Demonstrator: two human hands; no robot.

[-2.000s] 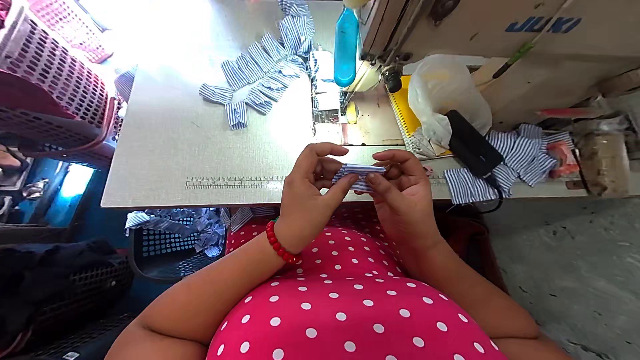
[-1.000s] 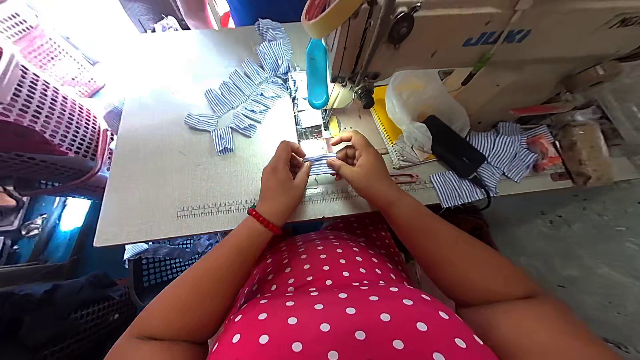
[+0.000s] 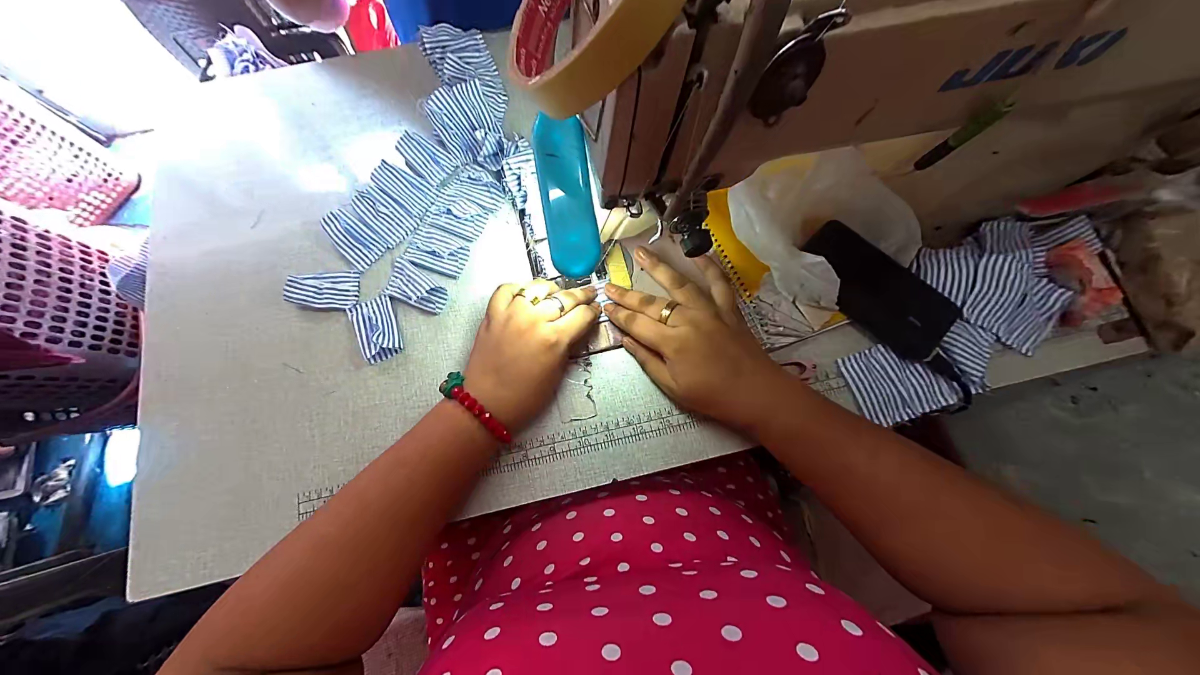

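My left hand and my right hand lie low on the bed of a Juki sewing machine, fingertips almost meeting below the needle area. Between and under the fingertips a small bit of striped fabric shows; most of it is hidden. The fingers of my right hand are spread, and its forefinger points toward the presser area. A blue plastic piece hangs just above my fingers. Left of the machine head, a chain of blue-and-white striped fabric pieces lies on the table.
A roll of tape hangs at the machine head. At right are a plastic bag, a yellow spiral notebook, a black case and more striped pieces. A printed ruler runs along the table's front. Perforated baskets stand left.
Both hands have moved forward from the table's front edge to the needle area, bringing the small striped piece down onto the machine bed. The fingers have flattened from a pinch.
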